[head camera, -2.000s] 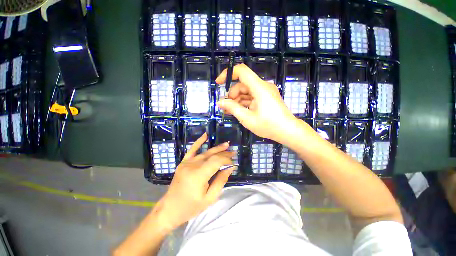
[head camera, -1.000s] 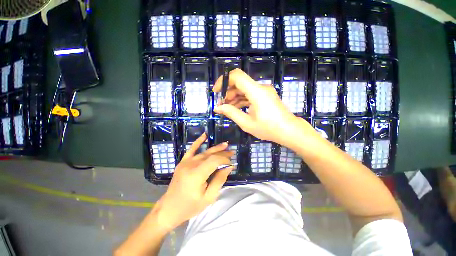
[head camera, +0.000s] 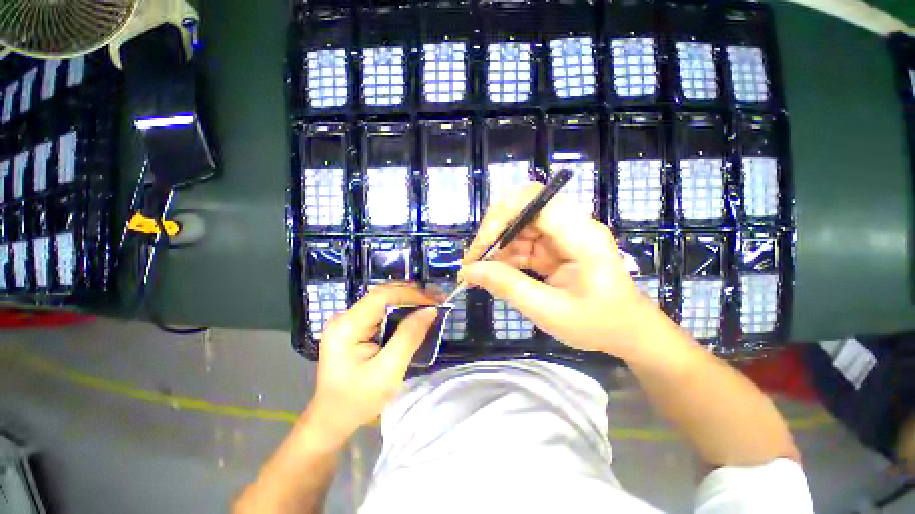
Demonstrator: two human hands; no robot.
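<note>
My left hand [head camera: 363, 346] pinches a small dark glossy rectangle with a white edge [head camera: 429, 341] at the tray's front edge. My right hand [head camera: 562, 271] holds a slim pen-like tool [head camera: 522, 217] like a pencil. The tool's black end points up and right; its thin metallic tip is at the upper edge of the held part. Whether the tip touches it, I cannot tell. A large black blister tray [head camera: 301, 346] lies under both hands, with three rows of pockets holding keypad parts [head camera: 444, 75]. My hands hide some front and middle pockets.
A cream fan [head camera: 62, 22] stands at the upper left, beside a glossy black slab [head camera: 166, 125]. An orange-yellow item [head camera: 150, 224] and a dark cable lie below it. More filled trays [head camera: 45, 211] are at the far left. Part of a person [head camera: 873, 381] shows at the lower right.
My right hand has moved from the middle row down and right, the tool now slanting. My left hand has turned, and the dark part in it now shows clearly. The view has shifted slightly.
</note>
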